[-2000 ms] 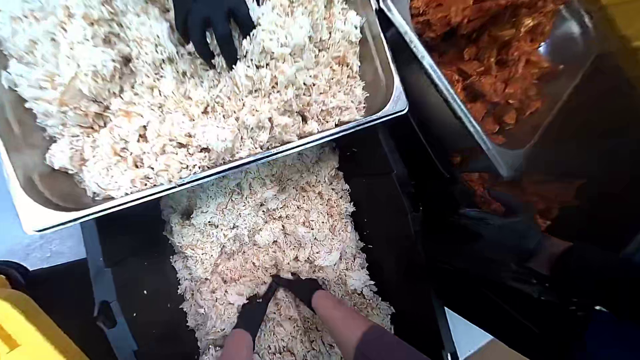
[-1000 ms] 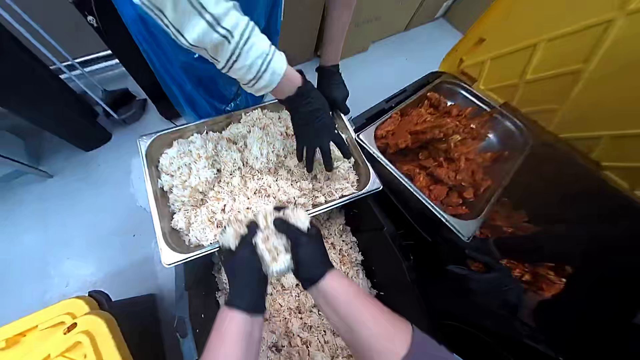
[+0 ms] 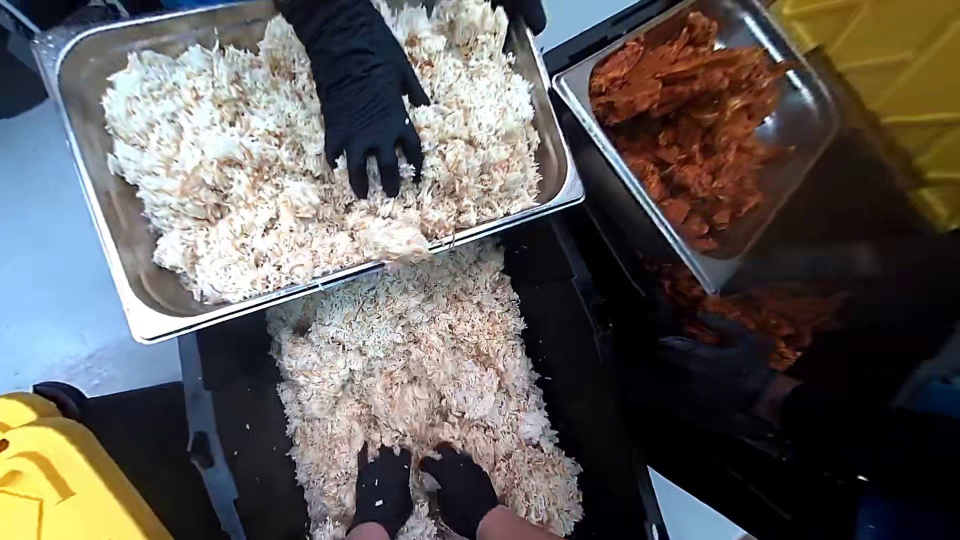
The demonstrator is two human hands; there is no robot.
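My left hand (image 3: 384,487), in a black glove, rests with its fingertips in a long layer of pale shredded food (image 3: 409,360), which looks like shredded meat, on a black surface. Close beside it, my right hand (image 3: 459,484), gloved in black too, presses into the same layer. The buried fingertips are hidden. Beyond them a steel pan (image 3: 127,300) full of the same shreds overhangs the far end of the layer. A co-worker's black-gloved hand (image 3: 371,127) lies spread on the shreds in that pan.
At the right stands a steel pan (image 3: 630,176) with reddish-brown sauced pieces (image 3: 690,127). Below it another person's dark-gloved hand (image 3: 720,345) is near more such pieces. Yellow plastic lids or bins show at the lower left (image 3: 67,480) and upper right (image 3: 900,82).
My hands held a clump of shreds at the pan's near edge a second ago; now they are lower, down in the layer. The co-worker's hand has shifted within the pan. The view has tilted down.
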